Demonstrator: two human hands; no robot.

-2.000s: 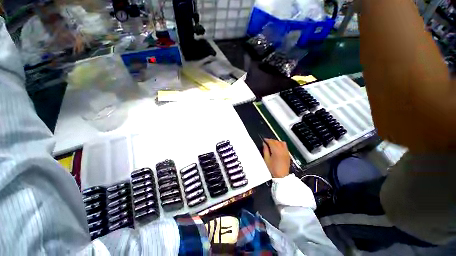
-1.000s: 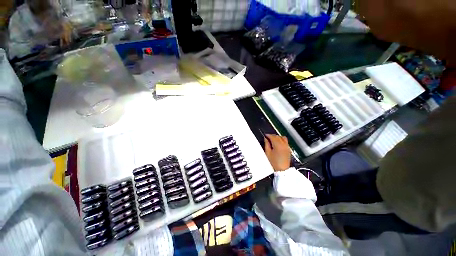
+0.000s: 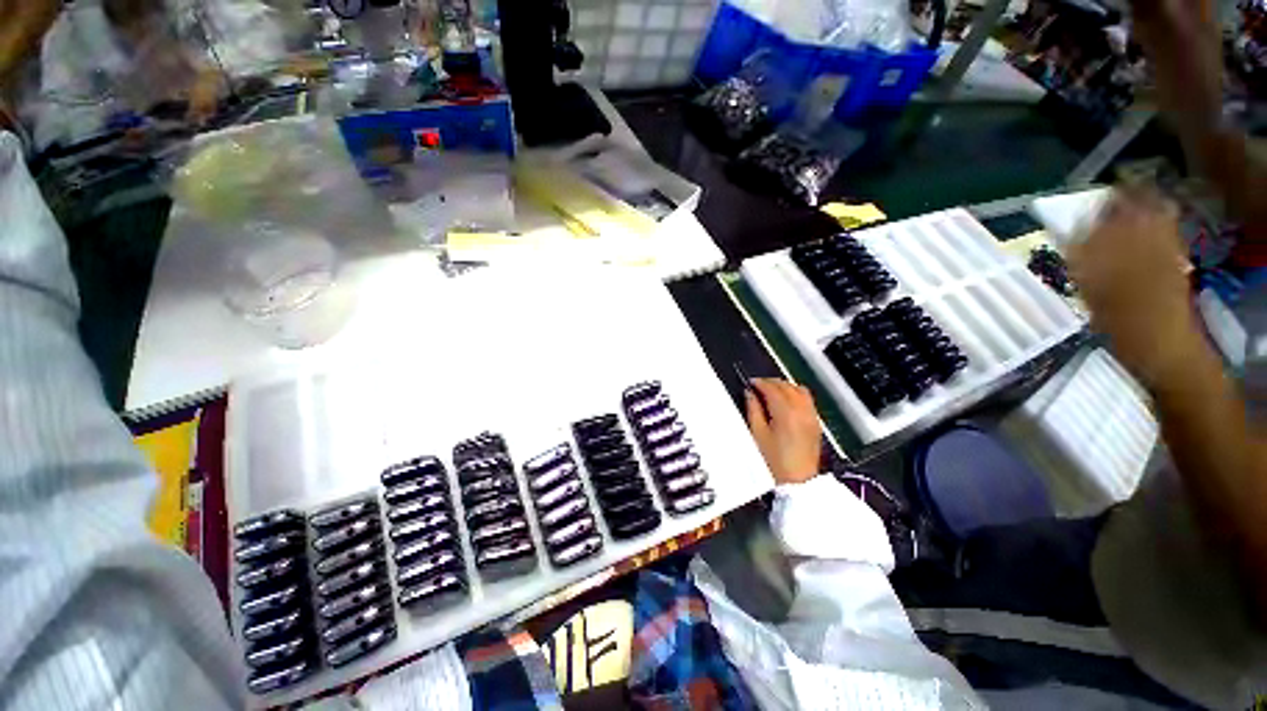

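A large white tray (image 3: 285, 445) lies in front of me. Glossy black capsule-shaped pieces (image 3: 567, 517) stand in several rows along its near side; the upper left pockets show bare. My right hand (image 3: 787, 431), in a white sleeve, rests just beyond the tray's right edge with fingers closed round a slim dark pen-like tool (image 3: 746, 378). My left arm's striped sleeve fills the left edge. A blurred skin-toned patch in the top left corner may be my left hand, cut off by the edge; its fingers cannot be made out.
A second white tray (image 3: 989, 288) on the right holds black pieces. Another person's arm (image 3: 1174, 320) reaches in at right. Behind are a clear round tub (image 3: 285, 289), yellow strips (image 3: 567, 202), a blue bin (image 3: 882, 86) and bags of small parts (image 3: 792, 164). More white trays (image 3: 1098, 424) stand lower right.
The other person's arm swung up out of the way, then came back down by the far tray. The view shifts slightly. My right hand stays in place with the tool.
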